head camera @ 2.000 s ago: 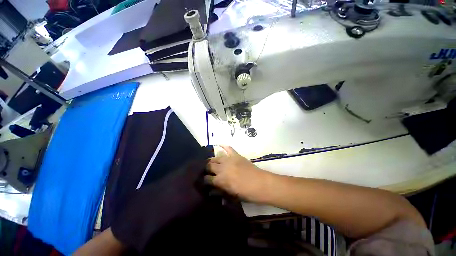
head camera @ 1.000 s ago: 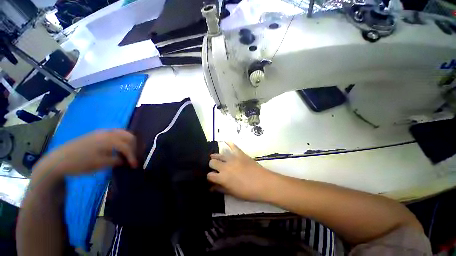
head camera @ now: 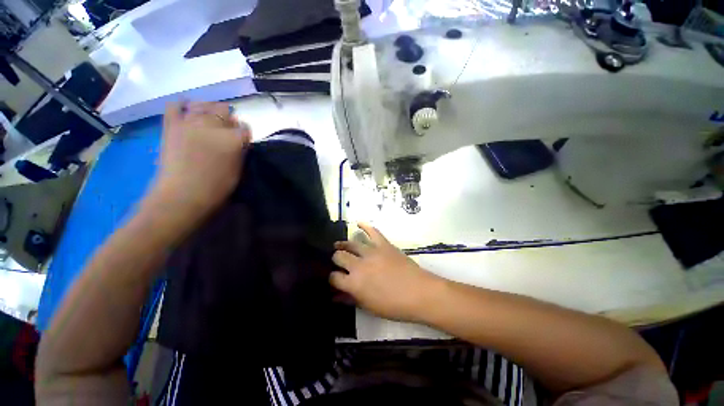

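Note:
A dark garment piece [head camera: 262, 246] lies left of the needle, partly over the lap, with its top edge folded and a pale line near it. My left hand [head camera: 208, 151] is at its top left corner, fingers bent onto the cloth; the fingertips are blurred. My right hand [head camera: 373, 270] rests at the right edge of the cloth, fingers curled on it. The sewing machine [head camera: 508, 95] stands right of the cloth. Its presser foot and needle area [head camera: 397, 194] has no cloth under it.
A blue sheet [head camera: 103, 206] lies left of the cloth. Dark cut pieces [head camera: 290, 44] lie on a white surface behind. A dark flat object [head camera: 517, 158] lies under the machine arm. A small dark fabric piece [head camera: 691, 230] is at the right.
My left hand has moved up and forward to the top of the cloth, whose upper edge is now folded. The long pale line is mostly covered. My right hand has stayed at the cloth's edge.

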